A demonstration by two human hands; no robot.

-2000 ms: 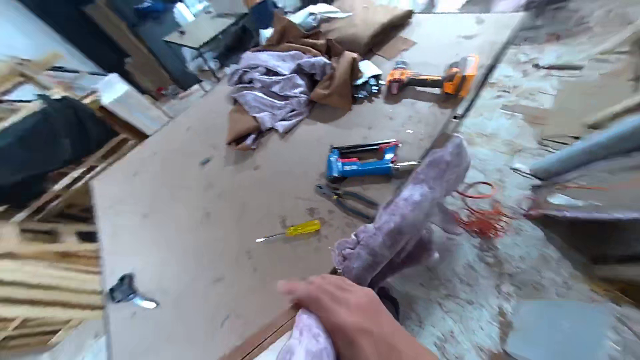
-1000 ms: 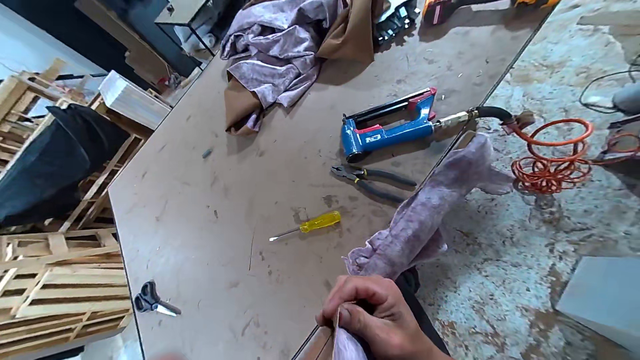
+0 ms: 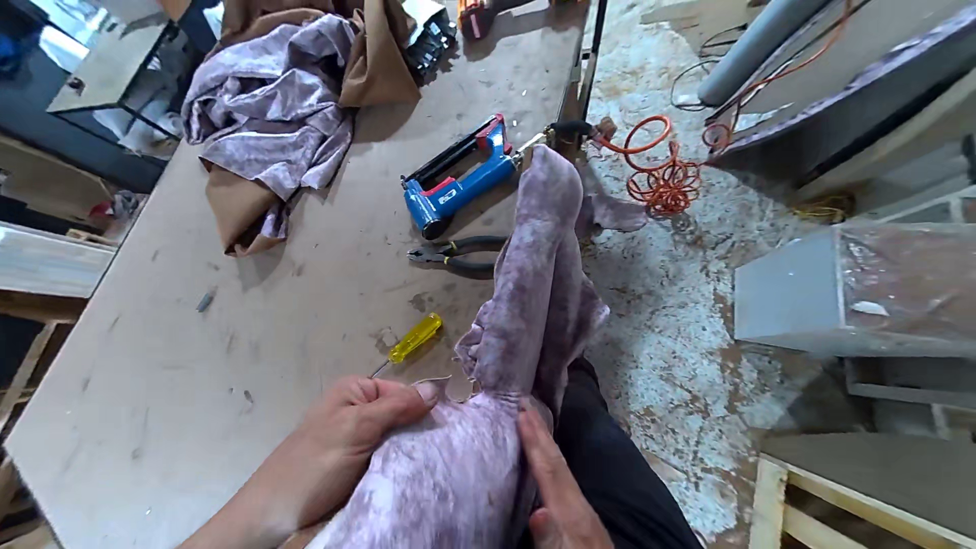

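A piece covered in mauve velvety fabric lies across the table's near right edge, with loose fabric hanging at its side. My left hand pinches the fabric's edge between thumb and fingers. Flat along the piece's right side rests my right hand, fingers extended. Just beyond my left hand is a yellow-handled screwdriver, its tip hidden. Combination pliers lie partly behind the covered piece. Past them sits a blue pneumatic stapler, joined to an orange coiled air hose.
Crumpled mauve fabric with brown backing lies on the far part of the table. Staple strips and part of an orange tool are beside it. Right of the table stand a grey box-like piece and a wooden frame.
My left hand has come into view and taken hold of the fabric. My right hand has gone from gripping at the table edge to lying along the piece. The view has shifted.
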